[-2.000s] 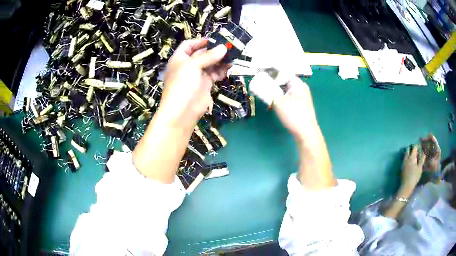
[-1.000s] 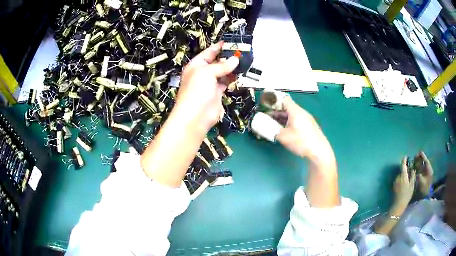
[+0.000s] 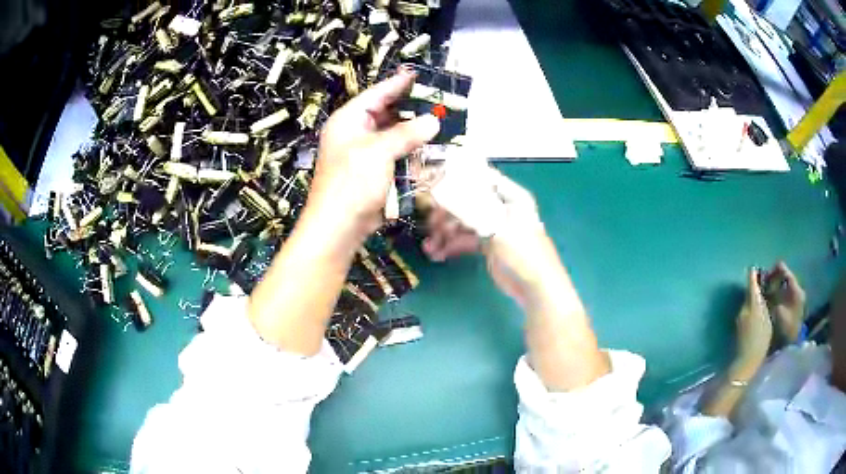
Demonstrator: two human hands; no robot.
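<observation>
My left hand (image 3: 357, 157) holds a small black part (image 3: 452, 122) with a red spot, above the right edge of the clip pile. A binder clip (image 3: 438, 95) with a cream strip sits on the part's far edge. My right hand (image 3: 496, 222) is just below and right of it, motion-blurred, with white over the fingers. Clip wires show by its fingertips, but I cannot tell whether it grips a clip. The loose pile of black binder clips (image 3: 227, 138) with cream strips lies left of and behind my left hand.
A white board (image 3: 515, 83) lies behind my hands. A black compartment tray (image 3: 691, 60) on a white board is at the far right, near a small white scrap (image 3: 643, 152). A slotted black tray (image 3: 23, 310) is at the left edge. Another person's hands (image 3: 770, 310) are at the right.
My right hand has moved left and up, from over the green mat to just below the black part. My left hand still holds the part, with its clip, in nearly the same place.
</observation>
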